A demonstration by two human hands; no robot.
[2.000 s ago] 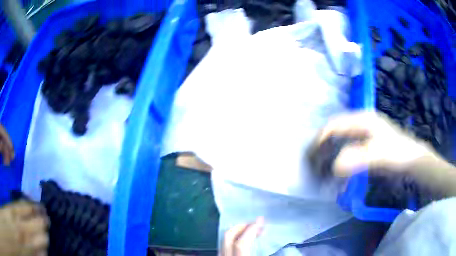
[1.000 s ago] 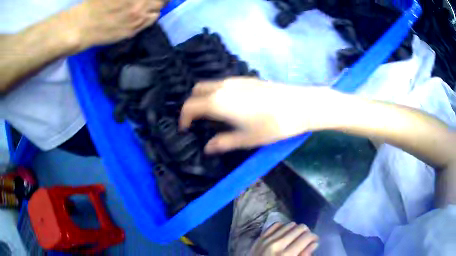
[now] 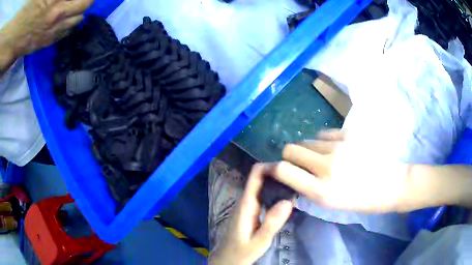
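Observation:
My left hand is at the bottom centre, with fingers and thumb around a black moulded part. My right hand comes in from the right, blurred, its fingers over the same part. Much of the part is hidden between the hands; I cannot tell if the right hand grips it. The blue tray is on the left, its near rim beside my hands. Inside, stacked black parts lie in tight herringbone rows, with looser black parts towards the near corner.
Another person's hand is at the tray's upper left edge. A white bag drapes right of the tray over a green surface with a brown strip. A red stool stands on the floor at lower left.
My right hand has moved from over the parts in the tray to my left hand. My left hand has turned and risen slightly, and now holds a part. The view has shifted, showing the tray further left.

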